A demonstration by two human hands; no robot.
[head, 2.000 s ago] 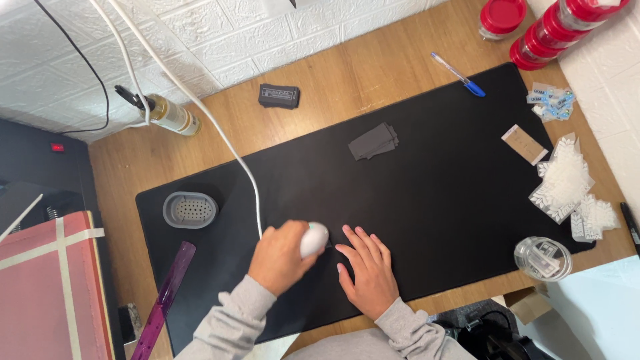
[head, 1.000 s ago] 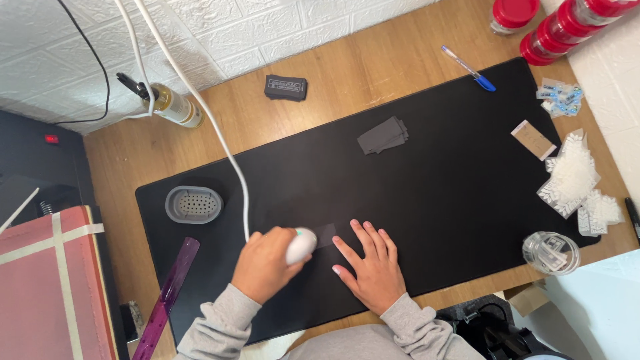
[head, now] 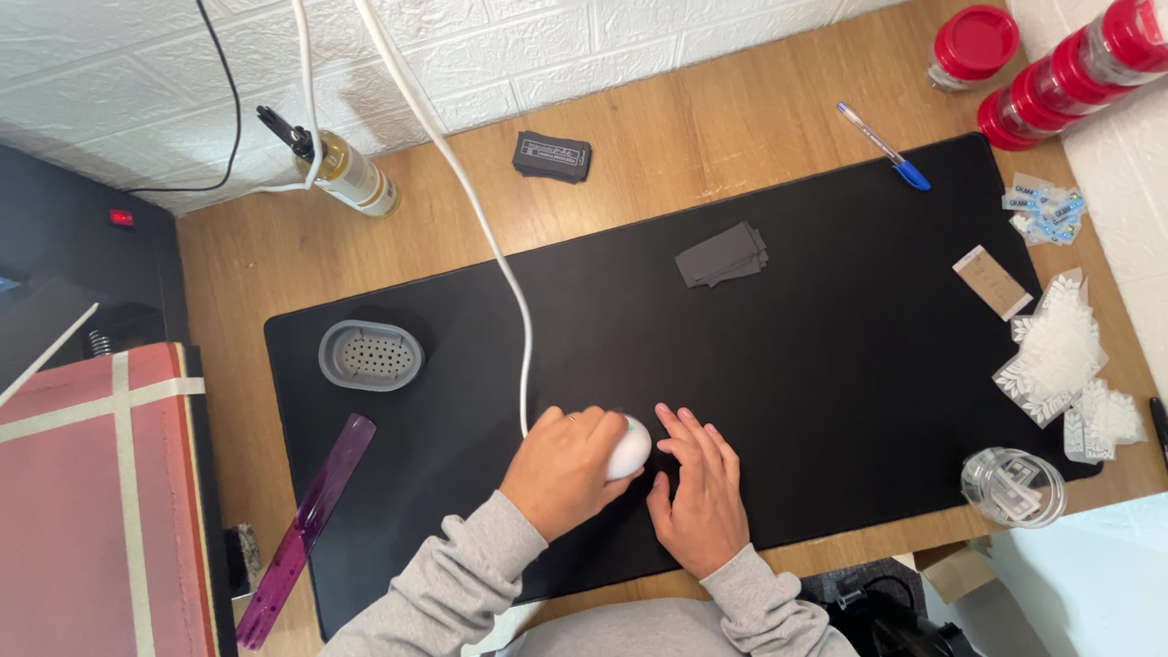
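Note:
My left hand is closed around a small white corded device, rounded in shape, held low over the black desk mat. Its white cord runs up past the wall. Just to the right, my right hand rests on the mat with fingers extended and holds nothing visible. What lies under the device is hidden. Farther up the mat is a small pile of dark fabric labels. A stack of dark printed labels sits on the wooden desk behind the mat.
A grey perforated oval dish and a purple ruler are at left, beside a pink-covered press. A spray bottle stands behind. Rightward are a pen, transfer pieces, a clear jar and red-lidded jars.
A dark piece visible on the mat between my hands one second ago is no longer distinguishable. My left hand still holds the white device.

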